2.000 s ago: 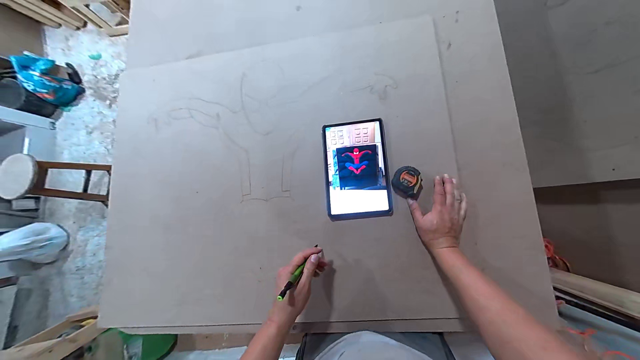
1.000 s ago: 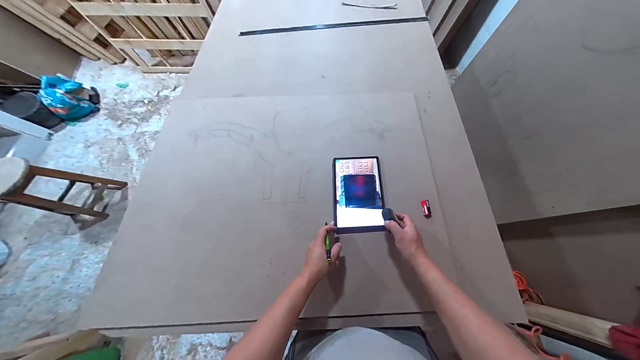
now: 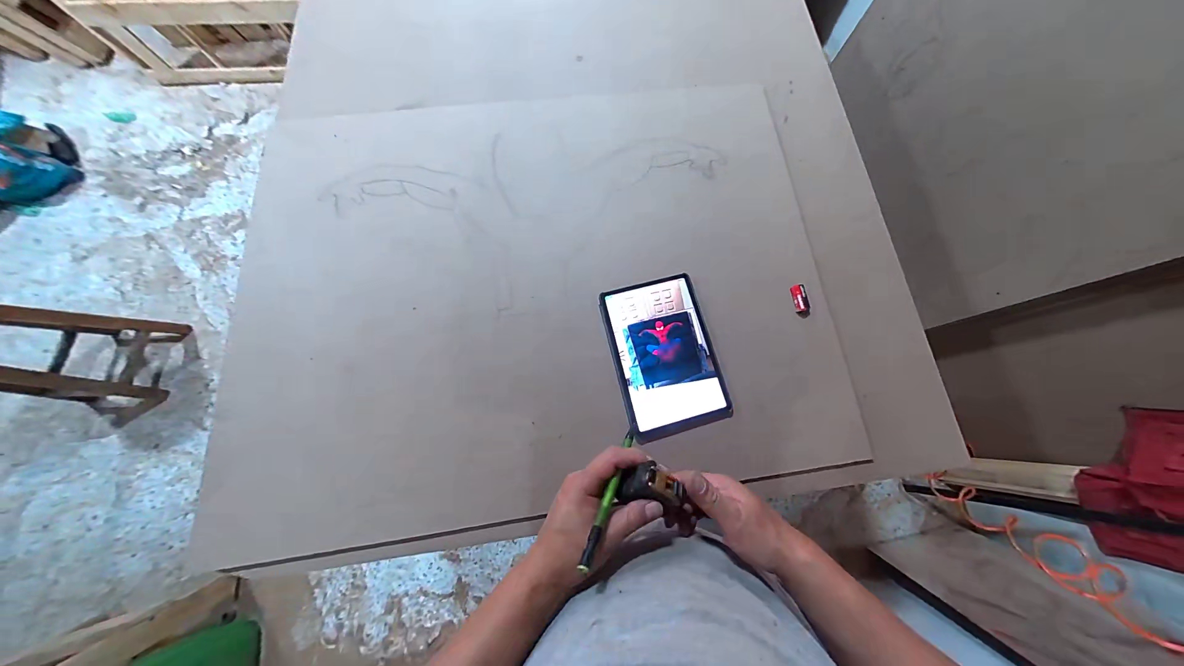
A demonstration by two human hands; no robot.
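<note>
Close to my body, just past the near edge of the board [image 3: 416,398], my left hand [image 3: 587,509] holds a green and black pencil or marker [image 3: 605,511] and also grips a black and orange tape measure [image 3: 650,485]. My right hand [image 3: 731,518] has its fingers on the tape measure's right side. Beyond my hands a tablet [image 3: 666,356] lies tilted on the board, its lit screen showing a red and blue figure on a dark panel. Faint pencil outlines [image 3: 398,188] run across the upper part of the board. A small red object [image 3: 800,300] lies right of the tablet.
A wooden stool [image 3: 92,370] stands on the stained floor at left, with a blue plastic bag [image 3: 32,171] farther back. Timber frames [image 3: 185,18] are at upper left. Another large panel [image 3: 1017,139] stands at right. An orange cord [image 3: 1064,564] and red fabric [image 3: 1133,481] lie at lower right.
Both hands have drawn back from the tablet toward my body, bringing the tape measure. The tape measure lay beside the tablet two seconds ago. The tablet is now tilted.
</note>
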